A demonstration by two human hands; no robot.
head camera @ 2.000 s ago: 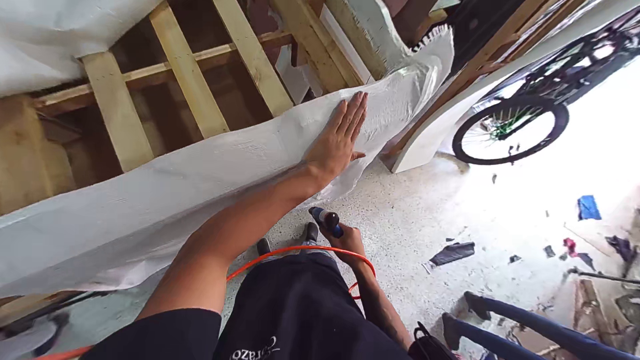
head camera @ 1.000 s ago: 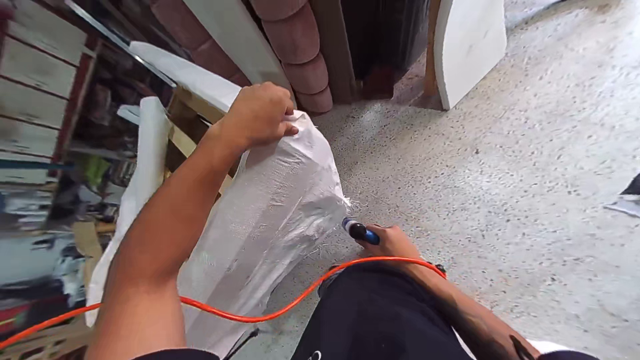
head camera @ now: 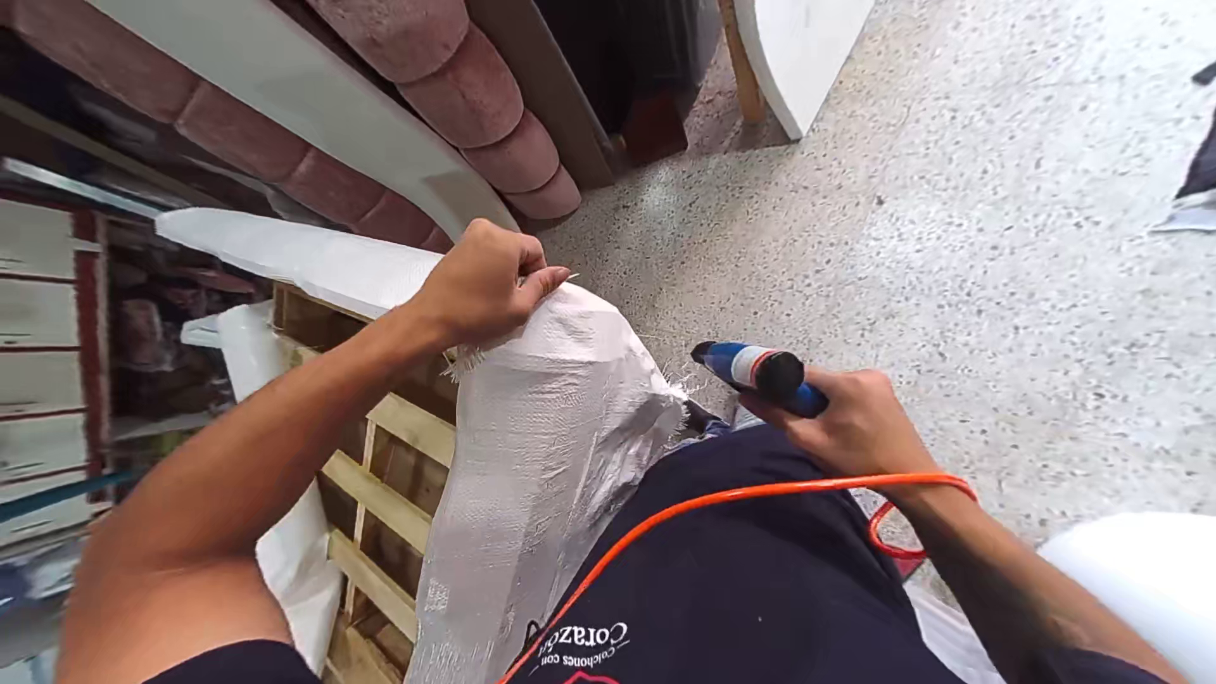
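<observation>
My left hand (head camera: pixel 494 280) pinches the edge of a white woven plastic fabric (head camera: pixel 541 408) at the corner of a slatted wooden frame (head camera: pixel 380 503). The fabric hangs over the frame's side, and its cut edge is frayed. In my right hand (head camera: pixel 850 418) is a blue and black pneumatic staple gun (head camera: pixel 755 369), held to the right of the fabric and apart from it. An orange air hose (head camera: pixel 722 496) runs across my torso and loops around my right wrist.
Pink upholstered channel panels (head camera: pixel 475 95) and a pale board (head camera: pixel 313 104) stand beyond the frame. A white curved panel (head camera: pixel 807 57) rests on the speckled floor (head camera: pixel 997 285). At lower right lies a white rounded thing (head camera: pixel 1140 589); a dark scrap (head camera: pixel 1199 171) is at the right edge.
My left hand, flat on the fabric two seconds ago, now grips its edge at the corner. The view has swung strongly toward the frame's end. The staple gun stays in my right hand.
</observation>
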